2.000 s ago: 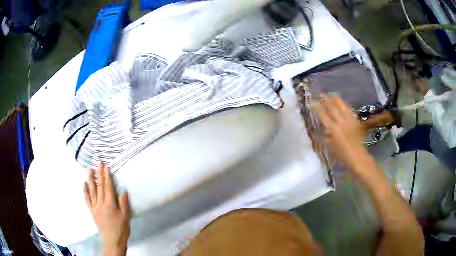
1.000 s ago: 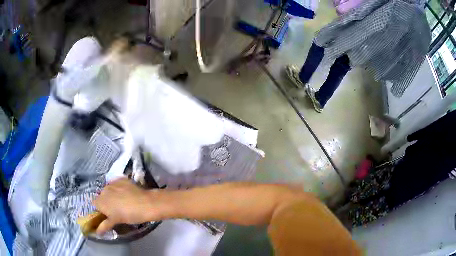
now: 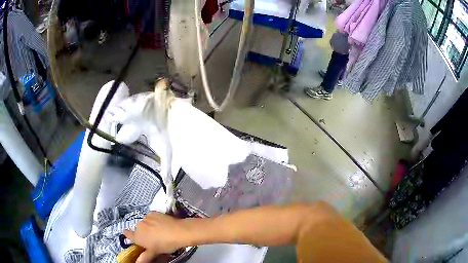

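Observation:
My right hand point(image 3: 163, 233) is at the bottom left, closed around the tan handle point(image 3: 130, 254) of the iron. The iron's body is mostly hidden under the hand, with a dark edge showing beside it. The striped garment point(image 3: 97, 249) lies bunched left of the hand on the pressing table. The narrow padded sleeve arm point(image 3: 88, 180) stands above it. A whitish hose point(image 3: 167, 159) runs down to the hand. My left hand is out of the picture.
The grey-brown rest pad point(image 3: 226, 192) and a white cloth point(image 3: 192, 138) lie beyond my forearm. A black cable point(image 3: 100, 115) crosses the left side. Blue supports point(image 3: 61, 174) are at the left. A person's legs point(image 3: 333, 69) and hanging striped clothes point(image 3: 392, 56) are at the upper right.
The camera view has shifted, so the table and hand sit lower and further right. My right hand stays on the iron handle. The person at the upper right shows less of the legs.

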